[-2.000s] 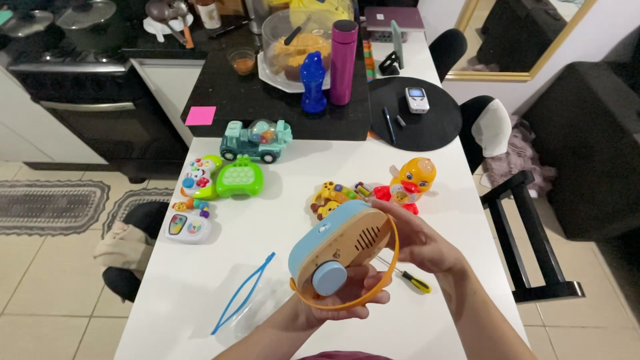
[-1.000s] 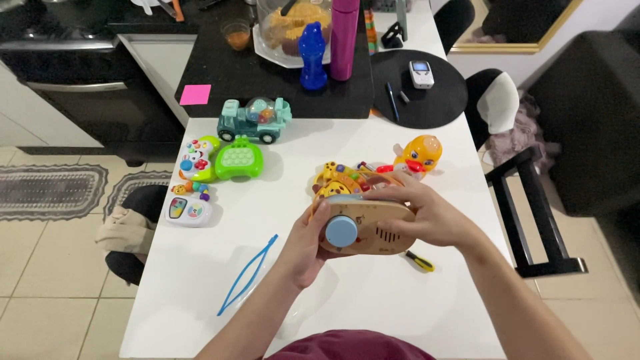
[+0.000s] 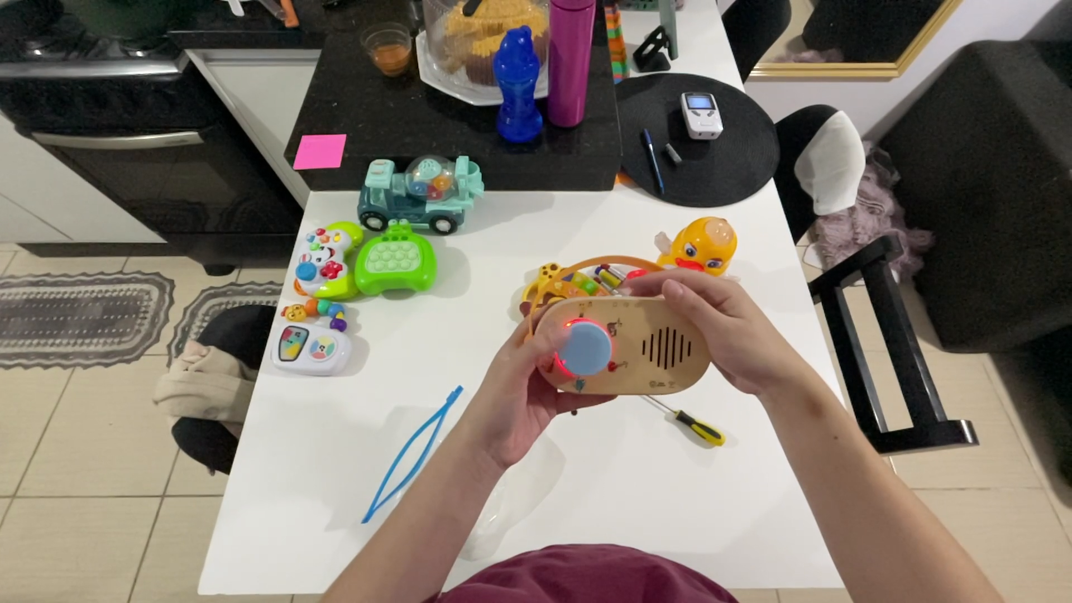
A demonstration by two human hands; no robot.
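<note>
A toy radio with a wooden face (image 3: 628, 381) is held above the white table, its face towards me. A red light glows around its round blue knob (image 3: 584, 347). My left hand (image 3: 523, 389) grips the left end, thumb at the knob. My right hand (image 3: 720, 327) holds the top right edge, and the orange strap loops behind. Beyond it lie a yellow giraffe-patterned toy (image 3: 565, 286), partly hidden, and an orange duck toy (image 3: 703, 244). A yellow and black screwdriver (image 3: 700, 428) lies below my right hand, its shaft tip hidden by the radio.
At the left are a teal toy truck (image 3: 419, 197), a green pop-it toy (image 3: 395, 261), a toy controller (image 3: 327, 261) and a white toy (image 3: 311, 350). A blue-edged clear bag (image 3: 412, 456) lies in front. Bottles (image 3: 519, 88) stand on the black counter (image 3: 377, 126).
The radio's face has turned towards me from its tilted pose, and its strap has swung to the far side. A red light now shows around the knob.
</note>
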